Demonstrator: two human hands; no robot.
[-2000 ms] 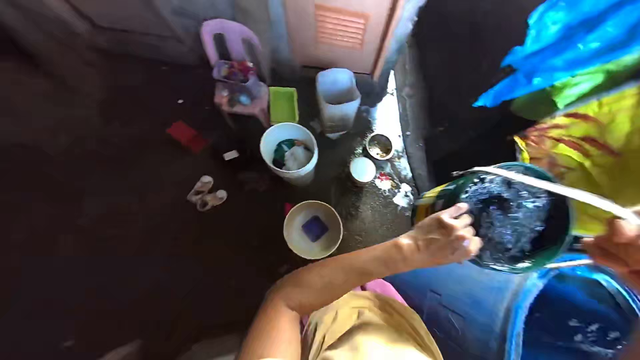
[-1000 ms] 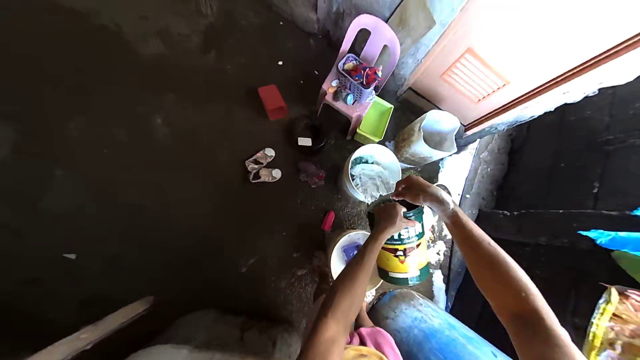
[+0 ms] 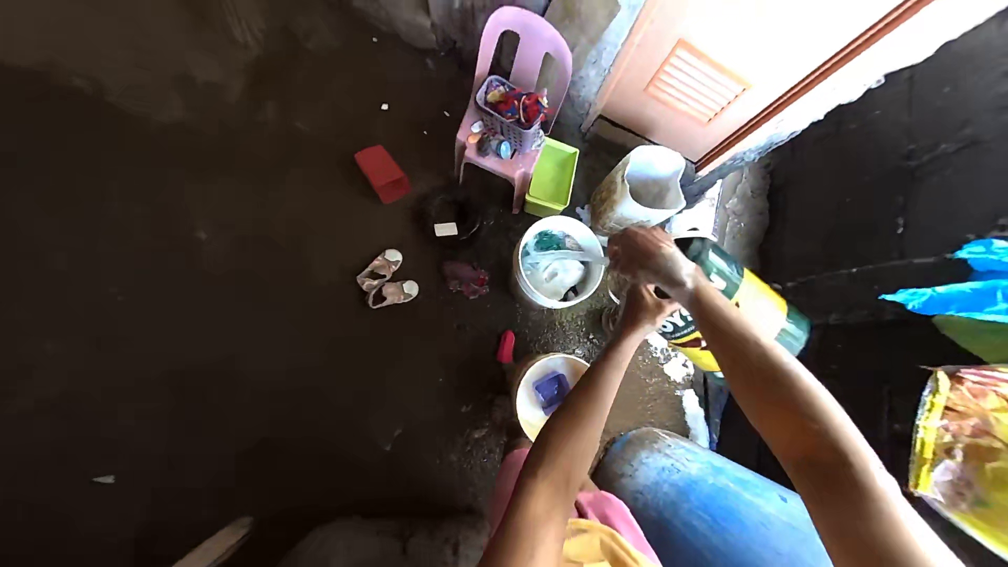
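A green and yellow plastic bucket (image 3: 740,307) is tipped on its side, its mouth toward the left. My right hand (image 3: 652,256) grips it at the mouth, partly covering the opening. Just below, my left hand (image 3: 647,307) holds the rim's lower part. A stream of water (image 3: 565,256) runs from beside my right hand into a white bucket (image 3: 523,276), which holds wet white and green cloth or plastic. The bucket's handle cannot be made out behind my hands.
A blue drum (image 3: 709,496) stands near my legs, beside a whitish basin (image 3: 529,394) with a purple container (image 3: 551,391). Beyond are a worn white container (image 3: 618,197), a green bin (image 3: 553,177) and a pink chair (image 3: 528,27) with a basket. Sandals (image 3: 382,279) and a red container (image 3: 383,175) lie left.
The green and yellow bucket, held above the blue drum two seconds ago, has moved to the white bucket and tipped further since one second ago. My right hand has come from the far right to its mouth.
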